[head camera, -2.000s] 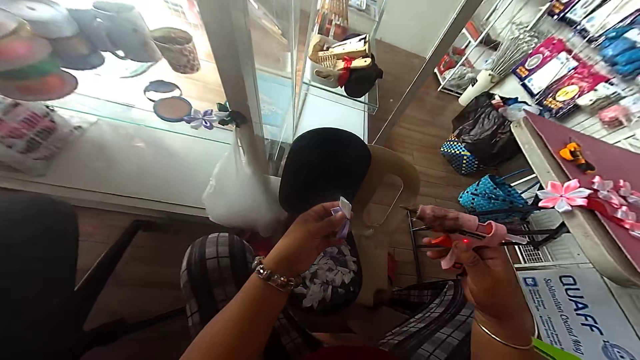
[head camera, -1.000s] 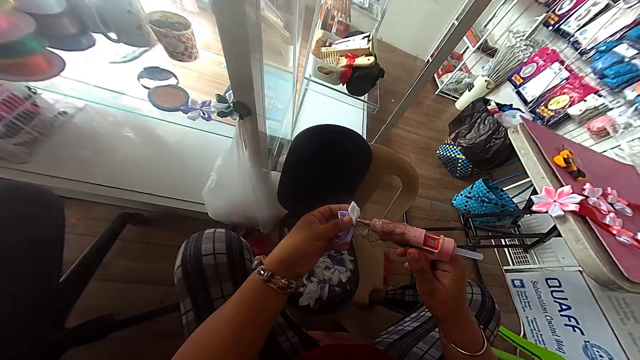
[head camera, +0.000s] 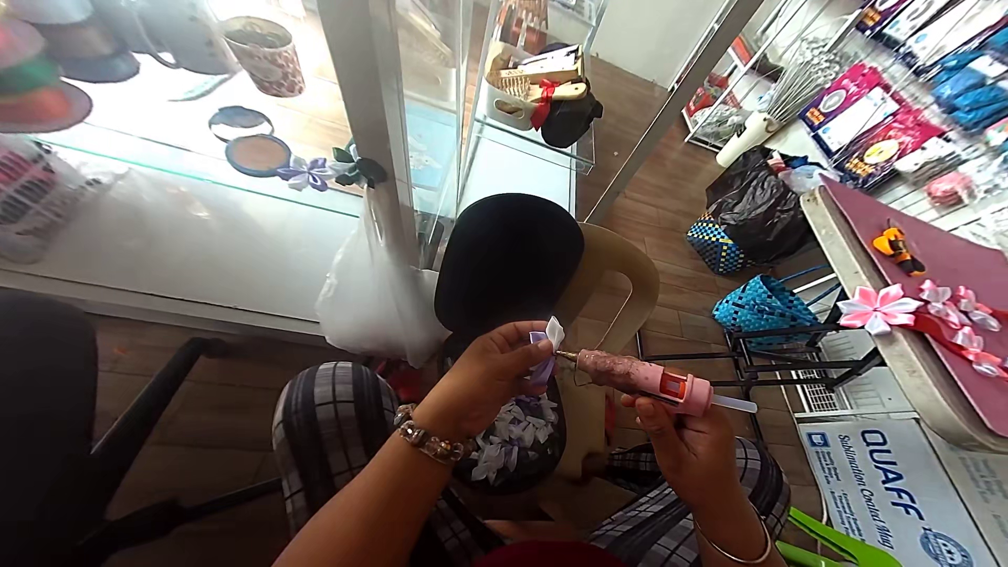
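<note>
My left hand (head camera: 492, 378) pinches white and lilac ribbon petals (head camera: 543, 354) between thumb and fingers. My right hand (head camera: 689, 441) grips a pink hot glue gun (head camera: 642, 379), whose metal nozzle points left and is at the petals; whether it touches them I cannot tell. A clear glue stick (head camera: 734, 404) sticks out of the gun's back end. Below my left hand, many loose white and lilac ribbon petals (head camera: 516, 433) lie on a dark surface between my knees.
A black-backed chair (head camera: 508, 264) stands ahead. At right, a table (head camera: 854, 276) holds pink ribbon flowers (head camera: 878, 309) and a yellow-black tool (head camera: 898, 248). A blue woven basket (head camera: 760, 307) is beside it. A white plastic bag (head camera: 378, 291) hangs by the glass display case (head camera: 197, 185).
The glue gun in my right hand has moved left from near the table side to the petals and now points at them. My left hand has stayed nearly in place.
</note>
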